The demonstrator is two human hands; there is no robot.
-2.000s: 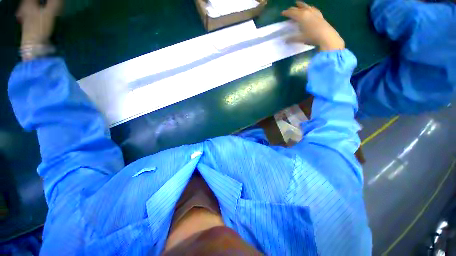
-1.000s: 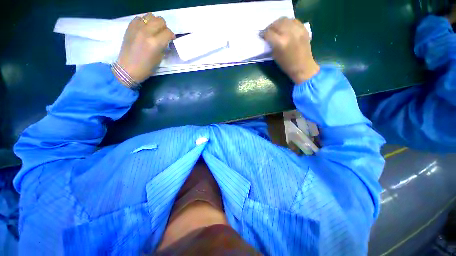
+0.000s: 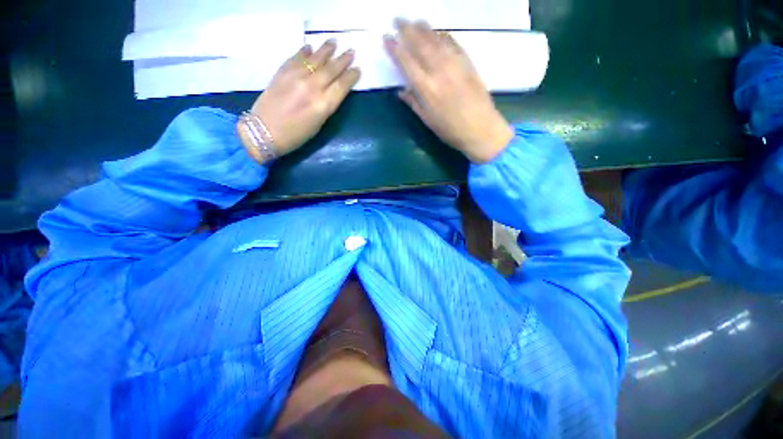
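Note:
Long white strips [image 3: 481, 62] lie overlapping on the glossy dark-green surface [image 3: 635, 94] at the top of the view, with thin dark lines between them. The right end of the nearest strip looks curved. My left hand [image 3: 300, 101] rests palm down on the near edge of the strips, fingers apart. My right hand [image 3: 445, 88] lies over the strips just right of it, fingers extended and slightly blurred. The hands do not touch. Whether anything small is under the fingers is hidden.
Another person's blue sleeve [image 3: 708, 214] is at the right edge. A brown box [image 3: 478, 227] with white pieces [image 3: 508, 243] shows below the surface edge, partly hidden by my right sleeve. Grey floor with a yellow line is at lower right.
The small white piece seen between my hands is no longer visible. My hands have come closer together and now lie flat. The brown carton at the top has left the view.

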